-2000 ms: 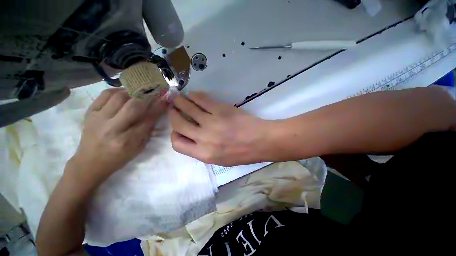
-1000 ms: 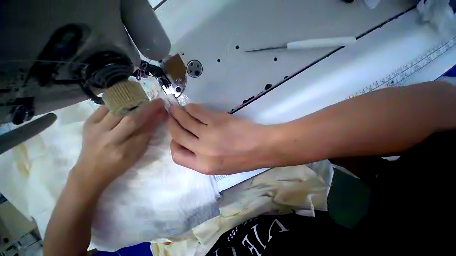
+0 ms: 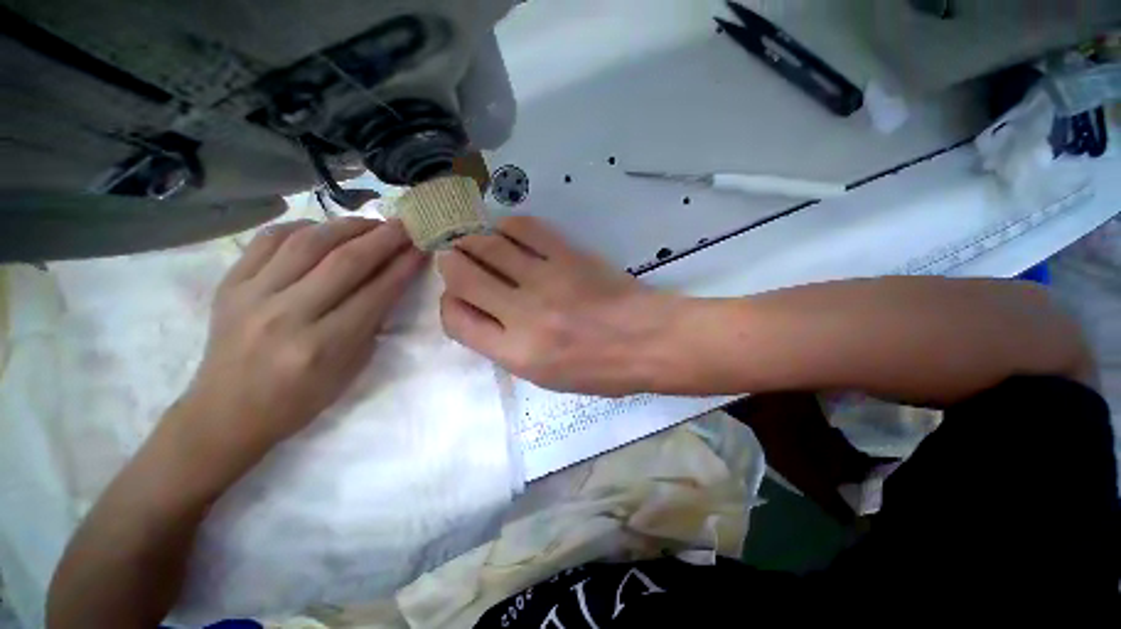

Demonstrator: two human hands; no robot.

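Note:
A white fabric piece [image 3: 357,479] lies on the table below the sewing machine head [image 3: 184,74] and hangs towards the lap. My left hand [image 3: 295,307] lies on the fabric, its fingertips left of the ribbed beige knob [image 3: 440,211]. My right hand [image 3: 541,301] is just right of the knob, fingers bent, at the fabric's right edge. The knob and fingers hide the presser foot and needle, so I cannot tell what the right fingertips pinch. A pile of cream-yellow cut pieces [image 3: 615,504] lies on the lap.
A slim white-handled awl [image 3: 774,184] and black thread snips [image 3: 793,59] lie on the bed. Black scissor handles [image 3: 1082,129] and white cloth [image 3: 1020,141] are at the far right. A printed ruler tape [image 3: 983,240] runs along the front edge.
The view has shifted, so the machine head covers more of the picture and hides the foot area. The snips now show fully. Both hands remain at the sewing area, close together.

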